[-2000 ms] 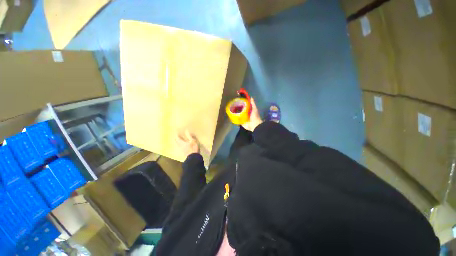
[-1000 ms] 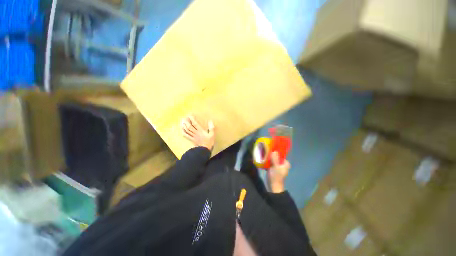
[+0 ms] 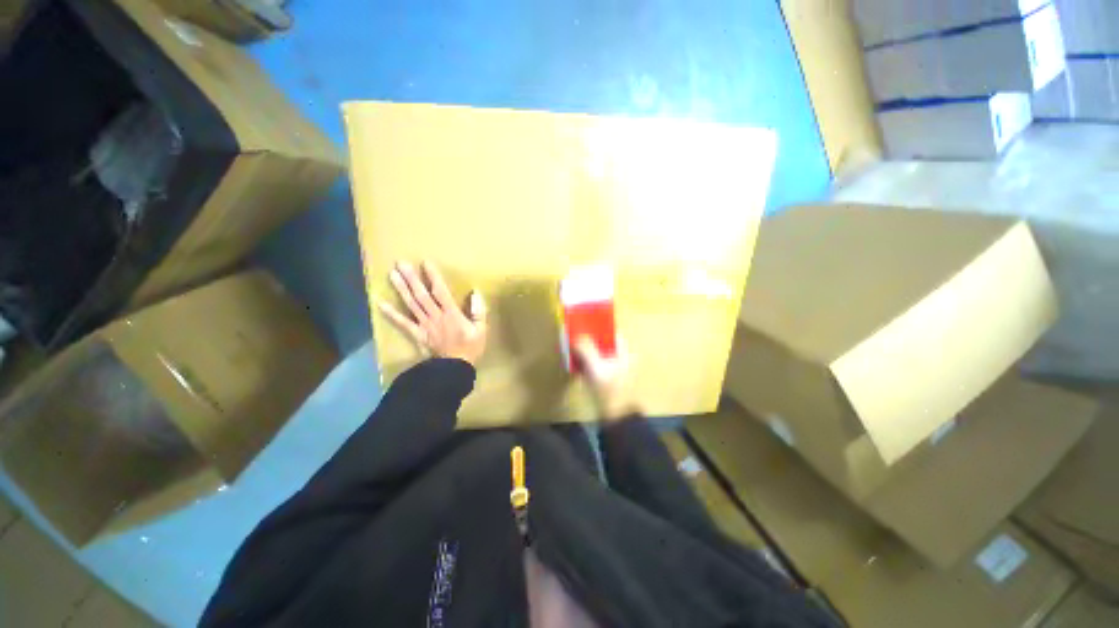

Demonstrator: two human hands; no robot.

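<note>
A large plain tan carton (image 3: 515,184) stands in front of me, its closed top facing up. A glossy strip of packing tape (image 3: 699,285) shows on the right part of the top. My left hand (image 3: 432,321) lies flat on the left part of the top, fingers spread, holding nothing. My right hand (image 3: 603,366), slightly blurred, grips the red tape gun (image 3: 592,321) over the middle of the top. The tape gun's pale front end points away from me. Whether its blade touches the cardboard I cannot tell.
An open carton with black lining (image 3: 74,135) is at the upper left, and an open empty carton (image 3: 184,368) lies below it. A carton with a raised flap (image 3: 951,337) is at the right. Pale stacked boxes (image 3: 939,61) stand at the upper right. Blue floor (image 3: 528,49) shows beyond.
The view has turned, and the carton now lies squarely before me. The tape gun has moved from beside the carton to over its top. My left hand stays on the carton.
</note>
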